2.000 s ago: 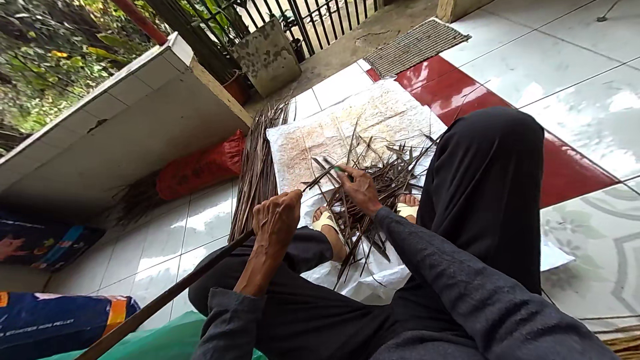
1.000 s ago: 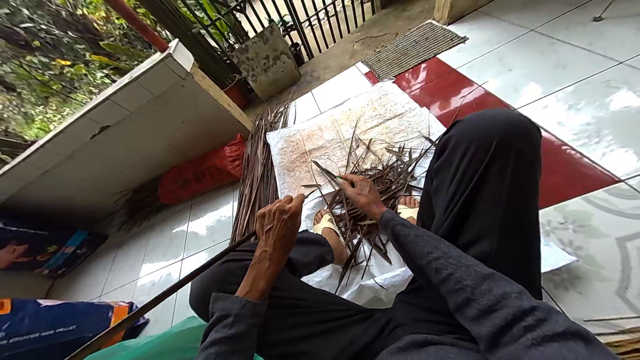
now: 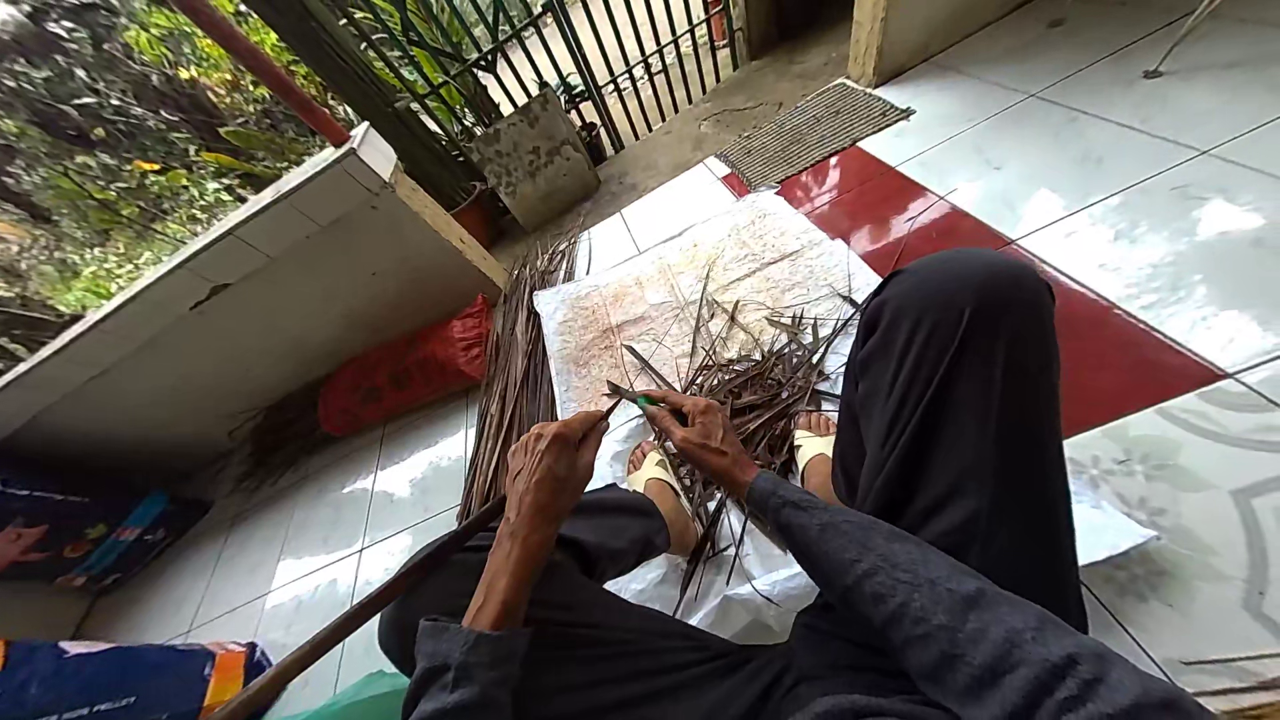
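Note:
My left hand (image 3: 548, 468) is closed around a long dried palm frond strip (image 3: 370, 608), which runs down to the lower left past my knee. Its thin tip pokes out above my fingers. In my right hand (image 3: 703, 436) is a small knife (image 3: 628, 393) with a green part at its handle, the blade lying close by that tip; whether they touch is unclear. Beneath my hands, brown leaf scraps (image 3: 765, 385) lie heaped on a white sack (image 3: 640, 310) between my sandalled feet. A bundle of long dried leaves (image 3: 515, 370) lies along the sack's left side.
A red sack (image 3: 405, 375) lies by the low wall (image 3: 290, 260). Printed bags (image 3: 120, 680) are at the lower left, near green plastic (image 3: 350, 698). Farther off are a woven mat (image 3: 815, 130), a concrete planter (image 3: 537, 160) and a metal gate (image 3: 640, 60).
The knife blade and the strip's tip, apart one second ago, are now close together. Both hands keep their hold.

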